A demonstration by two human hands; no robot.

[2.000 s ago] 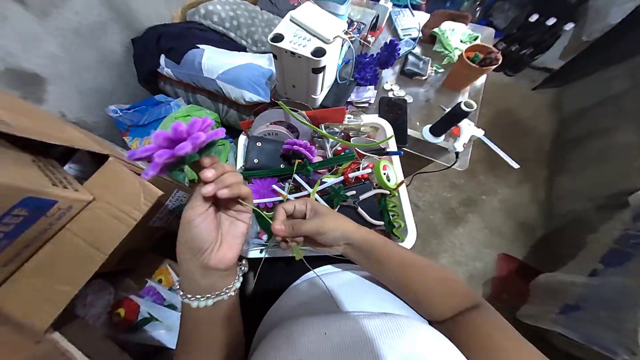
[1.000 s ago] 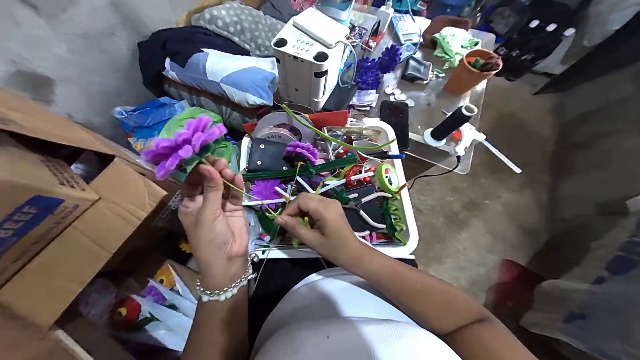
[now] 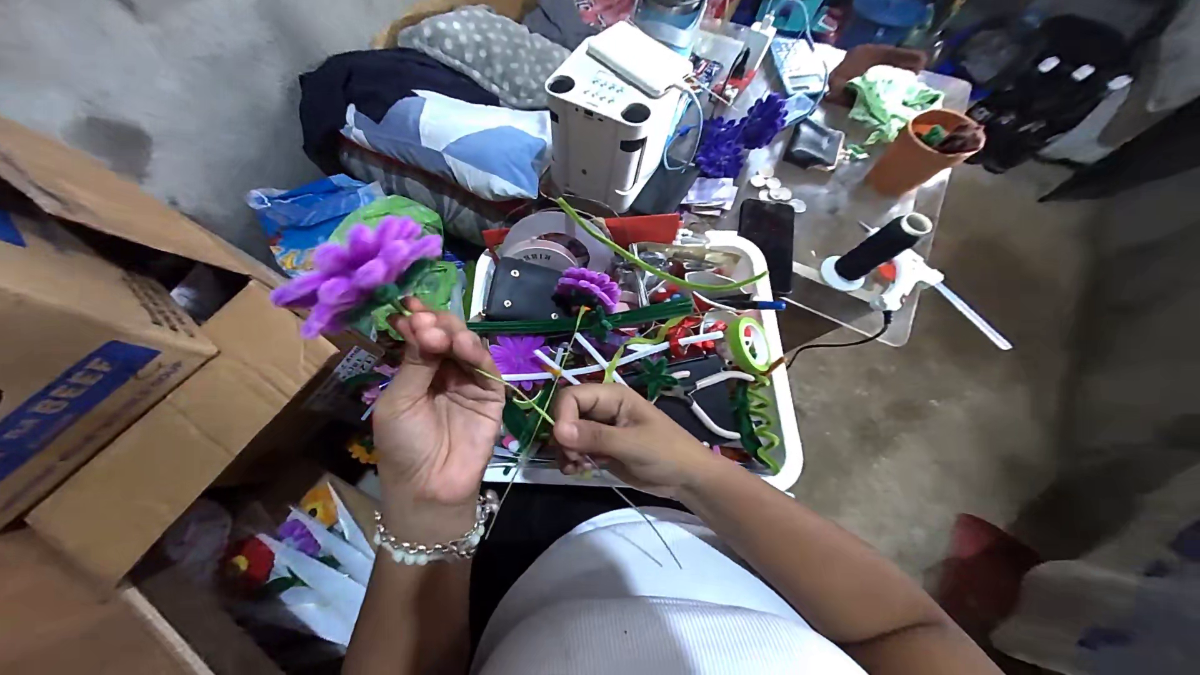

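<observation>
My left hand [image 3: 441, 403] holds the stem of a purple pipe-cleaner flower [image 3: 361, 272] just under its bloom, palm turned up. The thin green stem [image 3: 511, 386] slants down to my right hand [image 3: 614, 436], whose fingers pinch it lower along. Thin wires hang below both hands toward the lap. Behind them is a white plastic basket [image 3: 795, 441] holding purple flowers, white sticks, a roll of green tape [image 3: 747, 344], pliers with white handles [image 3: 714, 412], a black pouch [image 3: 525, 295] and green pipe cleaners [image 3: 647, 314].
Cardboard boxes [image 3: 178, 450] stand at the left, with wrapped flowers [image 3: 319, 562] low beside them. Behind the basket are a white device [image 3: 609, 122] and pillows [image 3: 450, 141]. On the right table lie a phone [image 3: 767, 239], a glue gun [image 3: 909, 272] with its cord and a brown pot [image 3: 923, 155].
The purple flower turns from facing up and left and sits somewhat lower relative to the basket than two seconds ago. My right hand stays at the stem, its finger pose altered.
</observation>
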